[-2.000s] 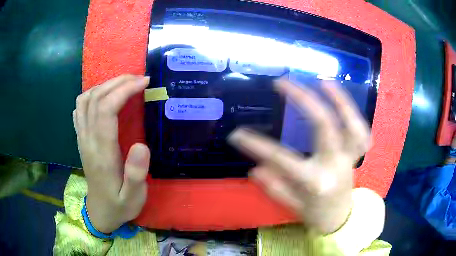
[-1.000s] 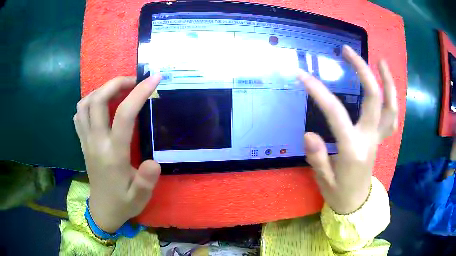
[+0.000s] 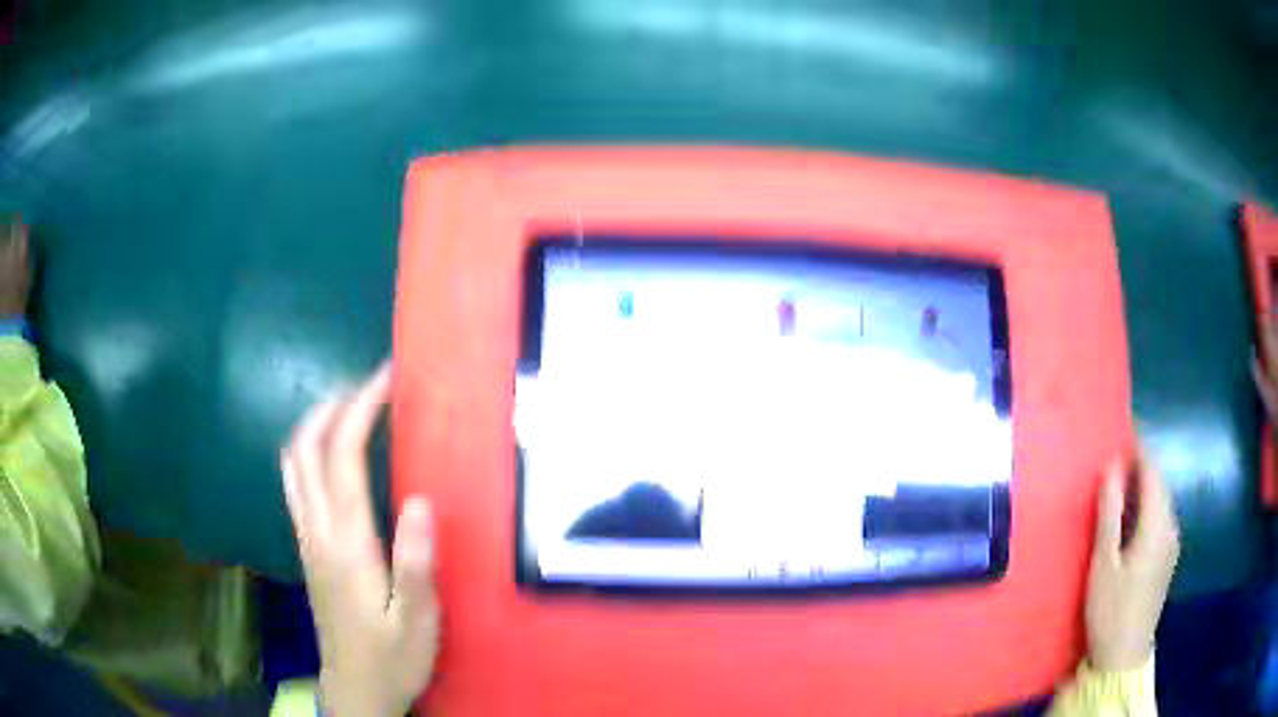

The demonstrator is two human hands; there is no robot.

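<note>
A tablet lies in an orange-red foam pad in front of me, its black border set inside the pad. Its screen is lit white, with dark shapes low at left and right and a strong glare across the middle. My left hand grips the pad's left edge, thumb on top. My right hand grips the right edge. Both are a little blurred, and the fingers under the pad are hidden.
The glossy green bench surrounds the pad. At the far left is another person's yellow sleeve with part of a hand. At the far right edge another red pad is partly visible, with part of a hand beside it.
Both hands have moved from the tablet's screen area to the pad's side edges. The pad and tablet now appear lower, smaller and wholly framed by the pad. More bench shows beyond.
</note>
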